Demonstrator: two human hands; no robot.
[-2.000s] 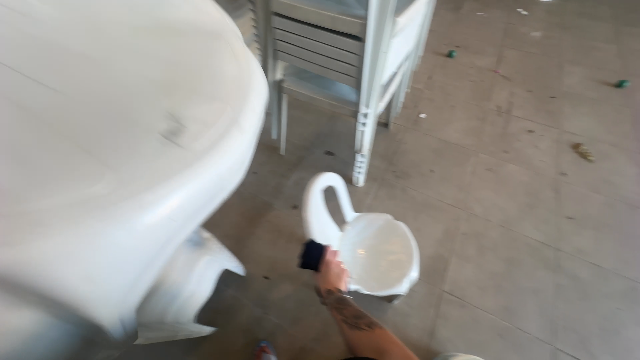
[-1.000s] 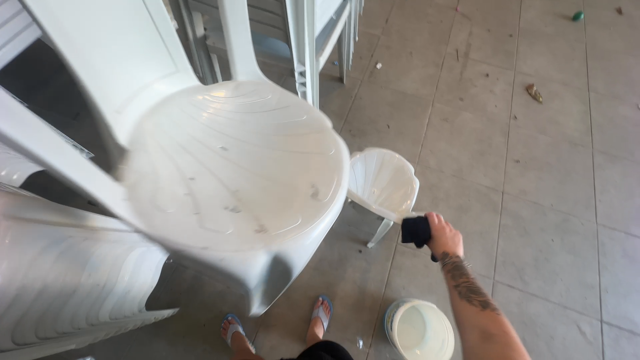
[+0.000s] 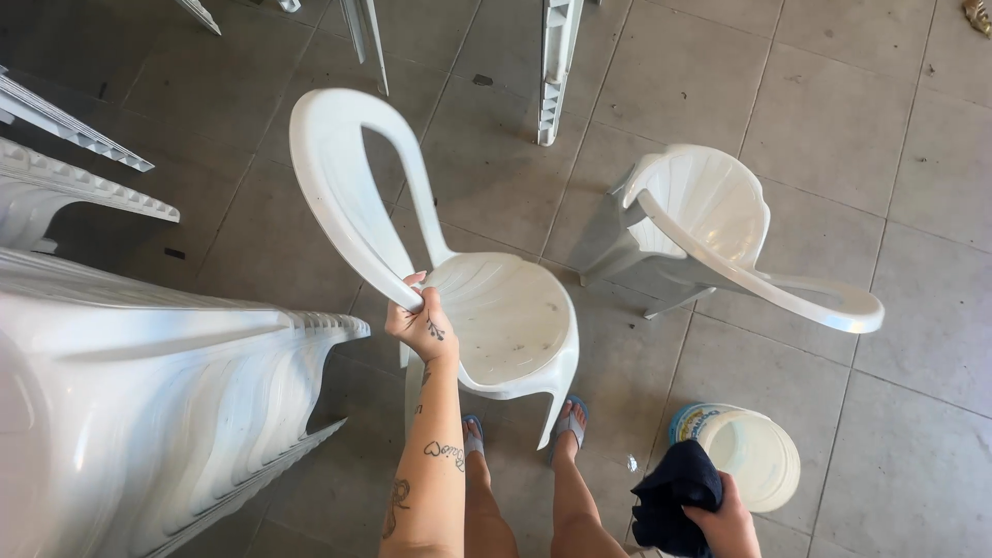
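My left hand (image 3: 425, 319) grips the backrest edge of a white plastic chair (image 3: 508, 310), whose seat bears dark smudges. That chair stands just in front of my feet. At the lower right, my right hand (image 3: 725, 515) holds a bunched dark cloth (image 3: 678, 496) close to the near side of a pale plastic bucket (image 3: 756, 457). The bucket sits on the floor and seems to hold cloudy liquid. A second white plastic chair (image 3: 709, 201) stands further off to the right, its backrest turned toward the lower right.
Stacked white plastic chairs (image 3: 194, 387) fill the left side, close to my left arm. Legs of other white plastic furniture (image 3: 556, 70) reach down from the top. Small debris (image 3: 978, 17) lies on the grey tiled floor, with a crumpled clear scrap (image 3: 632, 463) beside the bucket.
My left hand has come into view, gripping a chair that now stands on the floor. My right hand with the dark cloth has moved from near the small chair to beside the bucket.
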